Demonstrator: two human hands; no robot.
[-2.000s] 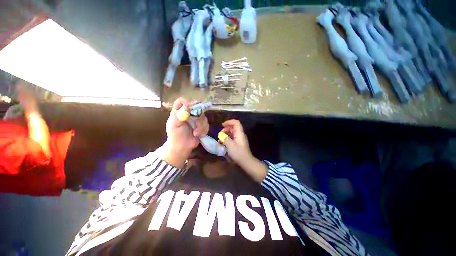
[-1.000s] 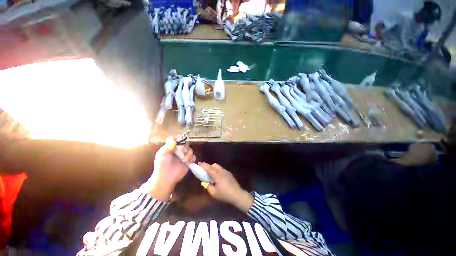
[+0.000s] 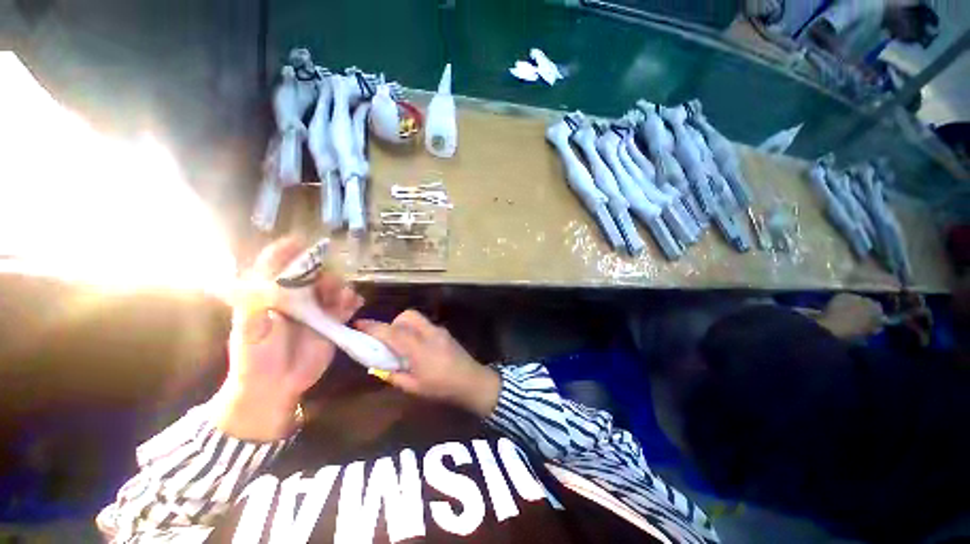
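A pale grey-white limb part is held slantwise over my lap, in front of the bench edge. Its dark striped end points up and left, its other end down and right. My left hand is wrapped around the striped end, palm partly showing, in the glare. My right hand holds the lower end between its fingers. A yellow band shows on a right fingertip. Thin pale pins lie at and above a thin square tray near the bench edge.
A brightly glowing oven is at left. Limb parts lie left on the tan bench, with a white nozzle bottle and a round container. More limb rows lie right. Another person's hand is at right. A green conveyor runs behind.
The view has shifted. The limb part is now held farther left and its striped end shows more. My left hand has opened somewhat around it; both hands still hold it.
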